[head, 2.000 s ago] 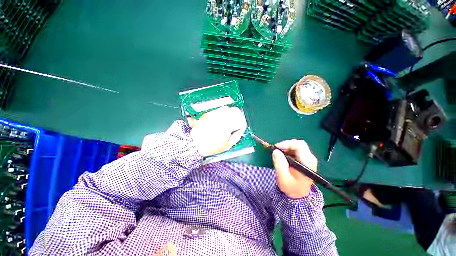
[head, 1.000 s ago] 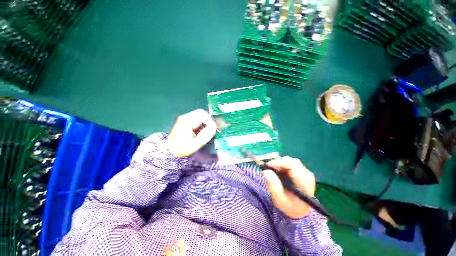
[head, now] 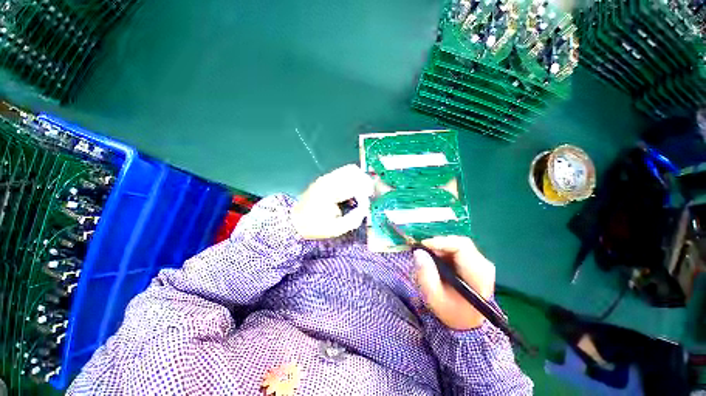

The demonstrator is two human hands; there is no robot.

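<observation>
A green circuit board (head: pixel 414 182) with two pale strips lies plain face up on a whitish fixture (head: pixel 370 133) in front of me. My left hand (head: pixel 337 203) is at the board's left edge, fingertips pinched together. A thin silvery line (head: pixel 308 148), like solder wire, shows just beyond it; whether my fingers hold it is hard to see. My right hand (head: pixel 455 280) holds a dark soldering iron (head: pixel 470 295) like a pen. The iron's tip is at the lower left part of the board.
A stack of populated boards (head: pixel 484 89) stands beyond the fixture. A round yellowish spool or tin (head: pixel 569 174) and a dark soldering station (head: pixel 689 259) are at the right. A blue bin (head: pixel 147 240) with upright boards is at the left. More board stacks stand in both far corners.
The view has shifted, so the bench things appear further right. My left hand has moved off the board's face to its left edge. The iron's tip has moved from the right edge to the lower left part.
</observation>
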